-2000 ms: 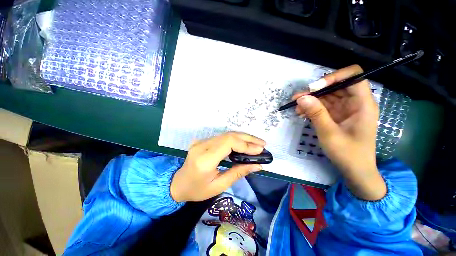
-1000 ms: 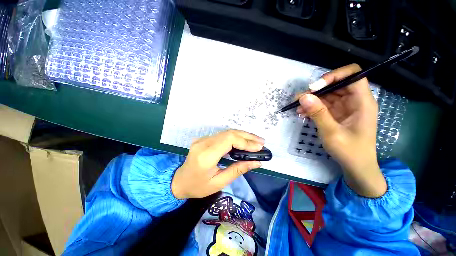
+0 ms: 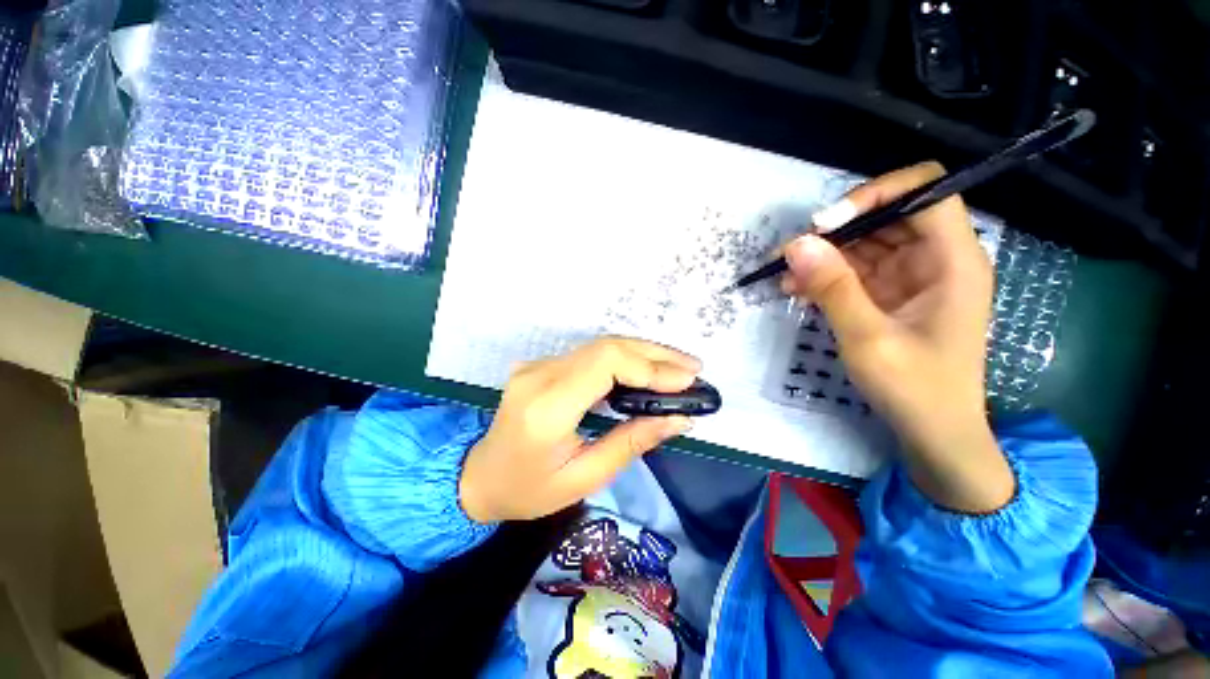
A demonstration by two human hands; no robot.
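Note:
My left hand pinches a small glossy black housing between thumb and fingers, over the near edge of the white paper. My right hand holds a long thin black pen-like tool, its fine tip pointing down-left at tiny silvery parts scattered on the paper. Whether the tip touches a part cannot be told. Small black parts lie in rows on a pale sheet, partly hidden by my right hand. A whitish band is on a finger of my right hand.
Clear blister trays and a crumpled plastic bag lie at the left. A large black pocketed tray runs along the far edge. A clear pocketed sheet is right of my right hand. An open cardboard box stands below at left.
My right hand and the tool have shifted slightly left and up. My left hand still holds the housing, slightly higher in view. The view itself has moved a little.

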